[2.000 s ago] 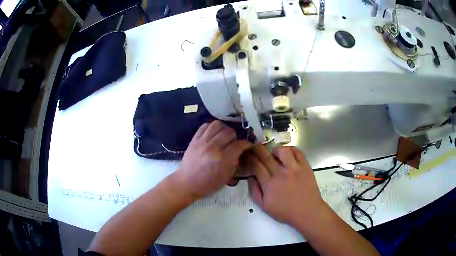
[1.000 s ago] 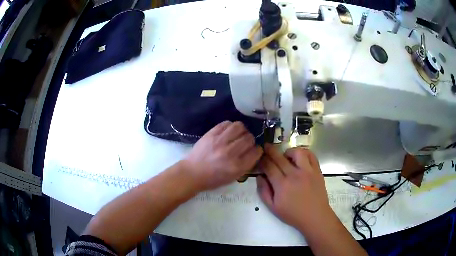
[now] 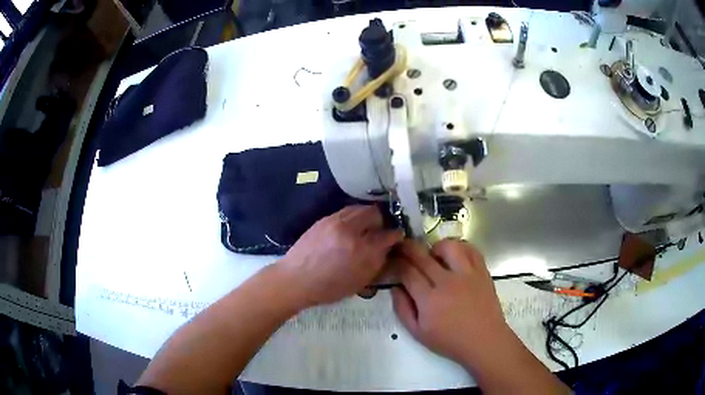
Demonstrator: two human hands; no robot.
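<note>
A dark pouch body [image 3: 267, 200] with a small pale label [image 3: 307, 177] lies flat, its right end under the white head of the sewing machine [image 3: 355, 158]. A pale toothed line runs along its lower left edge. My left hand [image 3: 340, 251] is on the pouch's lower right part, fingers bent and pinching its edge by the needle area. My right hand [image 3: 444, 297] lies just right of it, fingertips meeting the left ones below the presser foot. The hands hide the cloth edge between them.
A similar dark pouch [image 3: 158, 104] lies at the far left of the white table [image 3: 139, 231]. Right of my right hand are orange-and-dark snips [image 3: 573, 292], a tangled black cord [image 3: 553, 328] and a brown square patch [image 3: 637, 255]. The machine arm [image 3: 541, 158] spans the right side.
The camera view has shifted, moving the whole scene in the picture. Both hands stay together at the pouch edge near the needle, with the left fingers slightly rearranged.
</note>
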